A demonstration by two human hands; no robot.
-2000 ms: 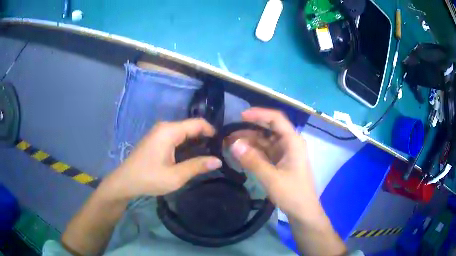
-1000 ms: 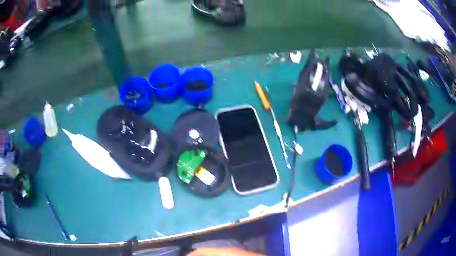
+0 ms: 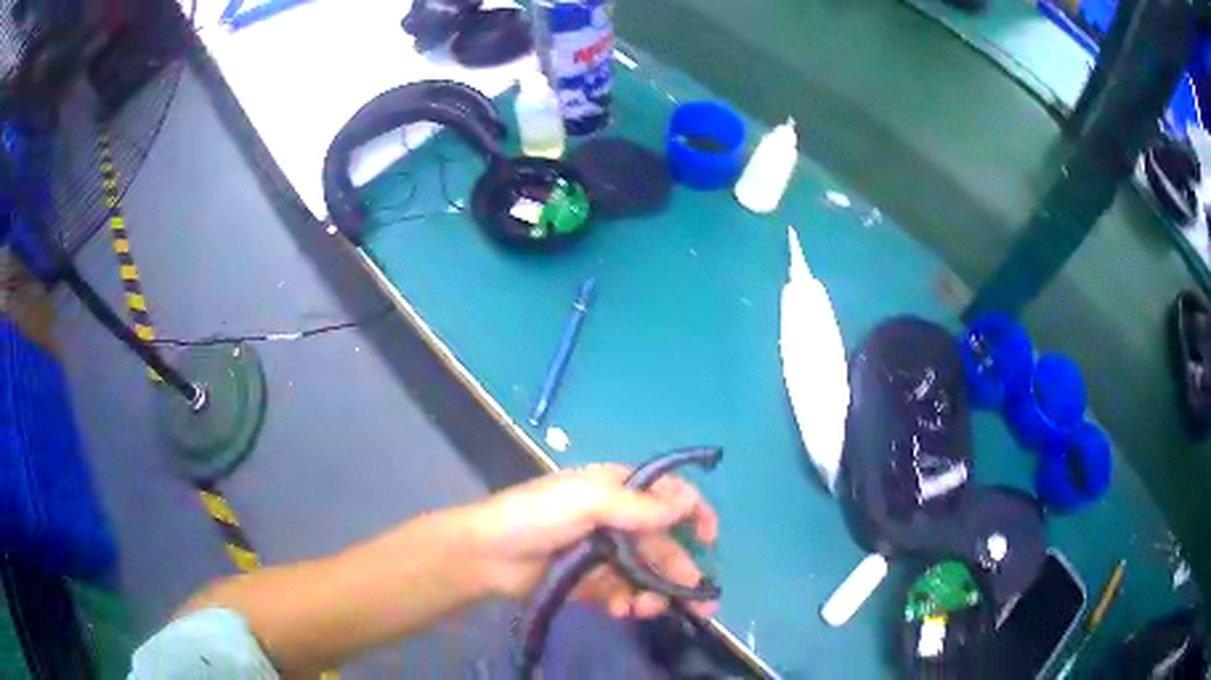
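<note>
My left hand [image 3: 624,531] reaches in from the lower left and holds a black headband [image 3: 551,604] by a C-shaped fork at its end. The fork opens to the right, over the bench's front edge, with no ear cup seated in it. The lower part of the band runs out of the picture at the bottom. Dark parts beneath the hand are blurred and cannot be told apart. My right hand is not in view.
On the teal bench [image 3: 677,319] lie a blue pen-like tool [image 3: 565,352], a white pointed bottle [image 3: 813,365], a black oval tray [image 3: 910,425], blue cups [image 3: 1049,399], open ear cups with green boards [image 3: 531,206] and a phone [image 3: 1043,624]. A fan stands left.
The view has swung left along the bench. My left hand has come up from the lap to the bench edge with the headband. My right hand, seen earlier, is gone from view.
</note>
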